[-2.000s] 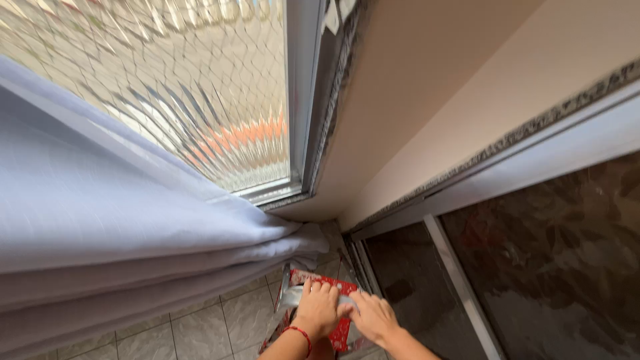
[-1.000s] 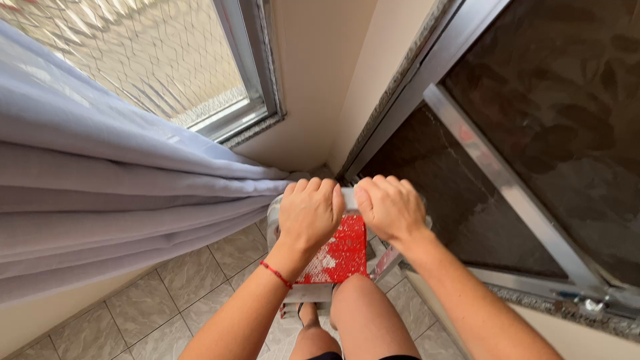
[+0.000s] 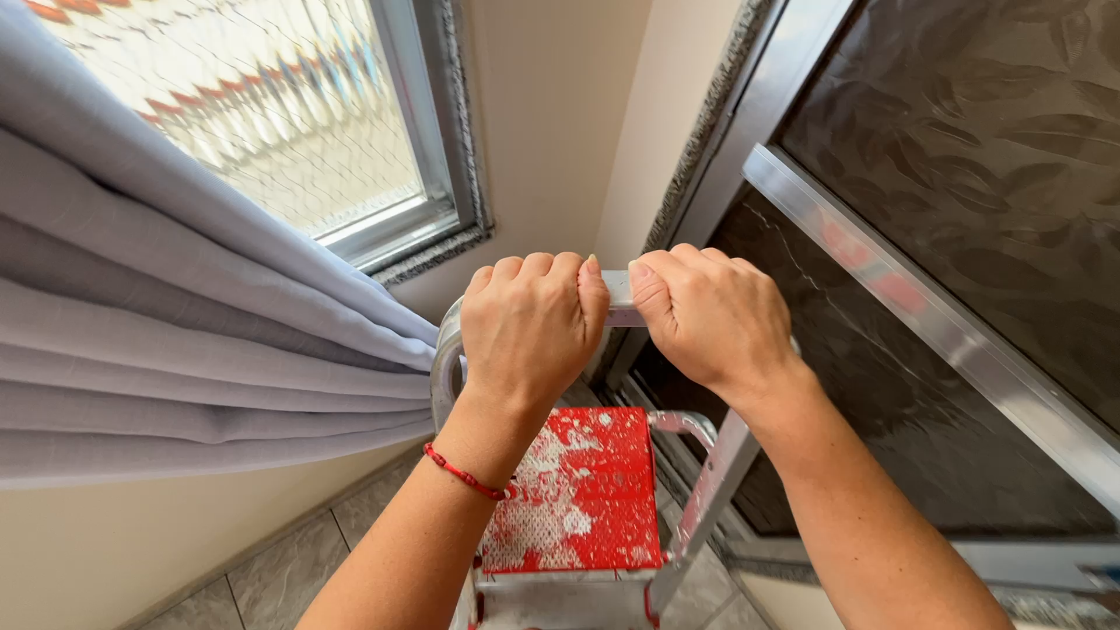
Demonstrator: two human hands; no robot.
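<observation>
My left hand and my right hand are closed side by side over the top rail of a metal stepladder, with a short stretch of rail showing between them. A red cord bracelet circles my left wrist. Below the hands lies the ladder's red platform, worn and spotted with whitish paint. The undersides of my fingers are hidden.
A pale curtain hangs on the left, its edge touching the ladder's side. Behind it is a metal-framed window with textured glass. A dark glass door with a metal crossbar stands close on the right. Floor tiles show below.
Both hands stay on the rail and appear larger and nearer than two seconds ago. The legs seen below one second ago are now almost out of view. The view has shifted.
</observation>
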